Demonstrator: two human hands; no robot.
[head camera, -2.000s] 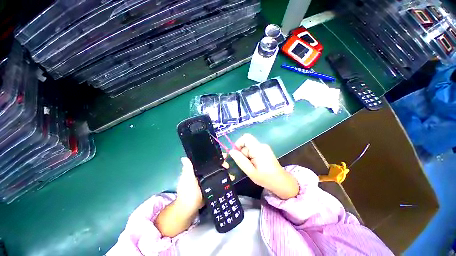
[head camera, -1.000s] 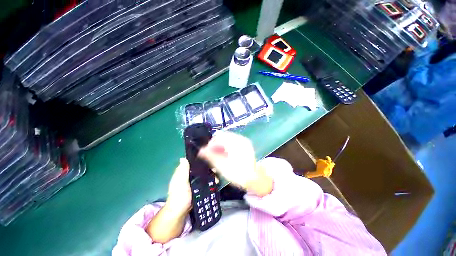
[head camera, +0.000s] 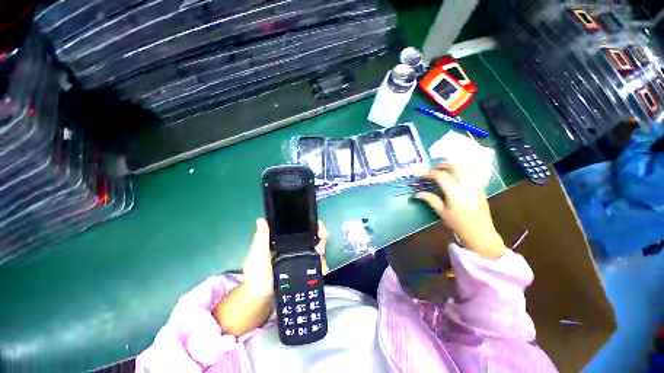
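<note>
An open black flip phone (head camera: 299, 299) stands with its dark screen half up and its keypad half down. My left hand (head camera: 256, 266) holds it around the hinge and lower side. My right hand (head camera: 459, 204) is over the bench, right of the lens tray (head camera: 353, 159), thumb and fingers partly spread. Thin dark lines, possibly tweezers (head camera: 412, 188), lie at its fingertips; whether they are gripped is unclear. The tray holds several black-framed lenses. A crinkled clear and white piece (head camera: 357, 235) lies near the bench edge.
A white cloth (head camera: 466, 154) touches the right fingers' area. Behind are a white bottle (head camera: 391, 100), blue pen (head camera: 451, 121), orange-red device (head camera: 446, 89) and another flip phone (head camera: 515, 140). Blister trays (head camera: 218, 58) are stacked behind. A brown carton (head camera: 539, 255) is below right.
My right hand has left the phone's screen and moved right to beside the cloth. The crinkled piece is now visible. The phone remains in my left hand, its screen uncovered.
</note>
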